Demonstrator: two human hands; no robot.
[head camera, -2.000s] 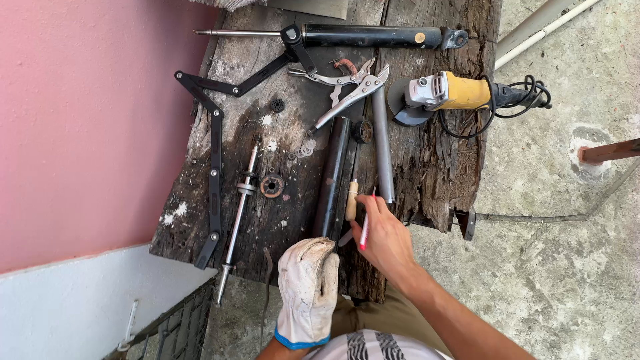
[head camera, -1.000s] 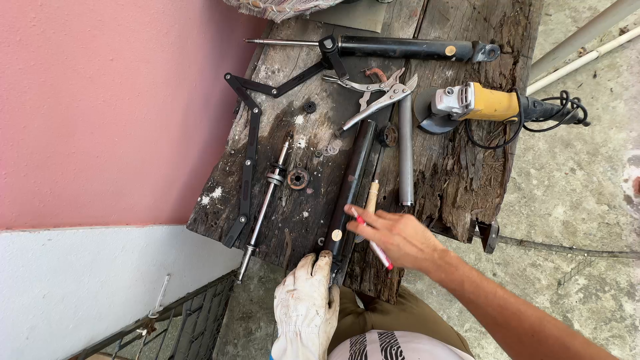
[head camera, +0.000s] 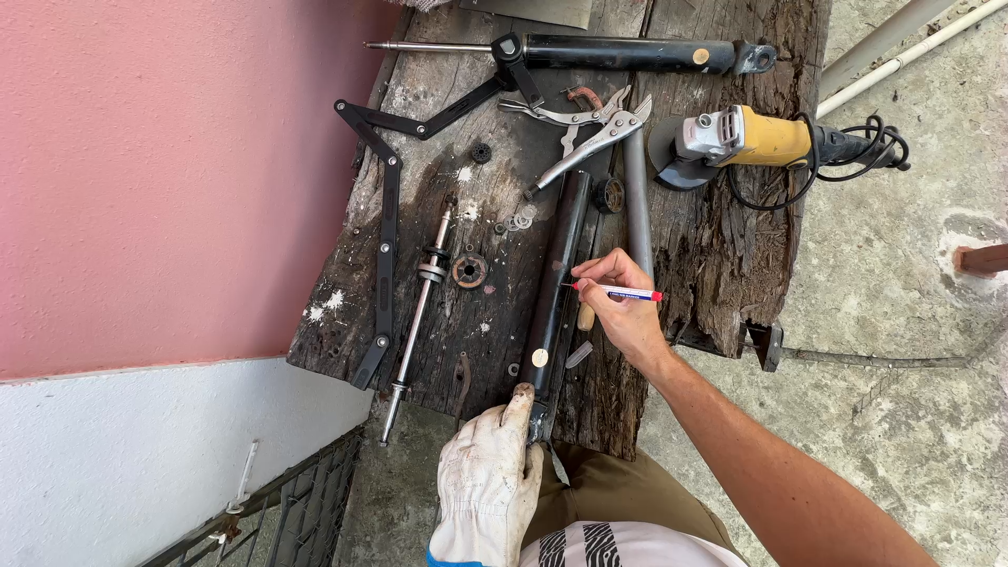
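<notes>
My left hand (head camera: 492, 472), in a white work glove, grips the near end of a black shock absorber tube (head camera: 557, 283) that lies lengthwise on the weathered wood. My bare right hand (head camera: 622, 307) holds a red and white marker (head camera: 618, 292), its tip at the right side of the tube around mid-length. Under that hand shows a wooden handle (head camera: 586, 316), with a clear pen cap (head camera: 579, 354) nearer me. Left of the tube lie a piston rod (head camera: 417, 315) and a round metal part (head camera: 470, 270). Locking pliers (head camera: 591, 142) rest beyond the tube's far end.
A second shock absorber (head camera: 630, 53) lies across the far side of the wooden bench (head camera: 717, 268). A yellow angle grinder (head camera: 764, 135) with a coiled cord is at the right. A folding lock (head camera: 386, 205) spreads along the left, and a grey metal pipe (head camera: 636, 205) lies right of the tube.
The marker has moved from above the tube to its right side. The tube, lower and turned two seconds ago, now shows its round pale sticker near my glove.
</notes>
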